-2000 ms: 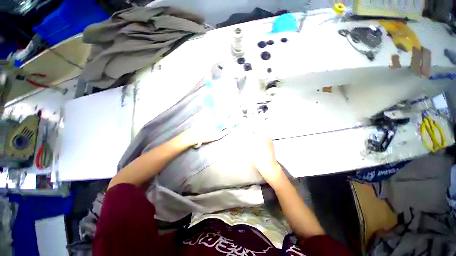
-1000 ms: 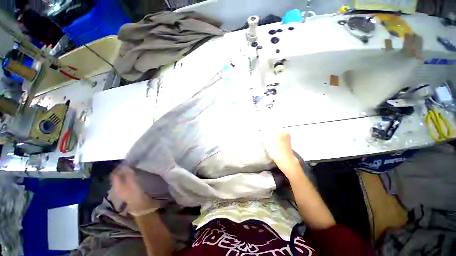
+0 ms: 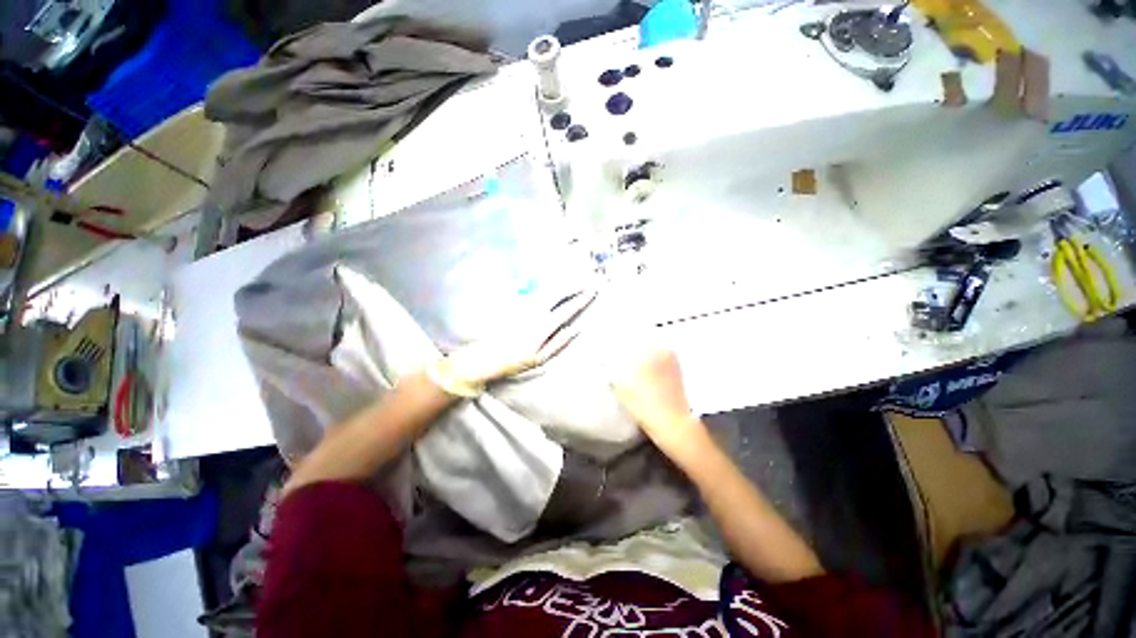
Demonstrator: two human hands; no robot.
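Note:
A large grey-brown garment piece (image 3: 411,274) lies on the machine bed and hangs towards my lap, with a pale cream fabric part (image 3: 498,467) folded over it. The white sewing machine (image 3: 735,162) stands to the right, its needle area (image 3: 604,264) washed out by the lamp. My left hand (image 3: 511,353) lies flat on the cloth just left of and below the needle area, fingers extended. My right hand (image 3: 654,393) is at the cloth's right edge, below the needle area. Its fingertips are overexposed, so its grip is unclear.
Yellow snips (image 3: 1084,277) and a black metal attachment (image 3: 951,297) lie at the table's right end. A grey-brown garment bundle (image 3: 330,106) is heaped behind the bed. Red-handled scissors (image 3: 125,401) are on the left side table. More dark cloth (image 3: 1059,523) lies at lower right.
My left hand has come up from the lower left onto the cloth beside the needle area. The garment has been turned and refolded, with its cream part now showing in front.

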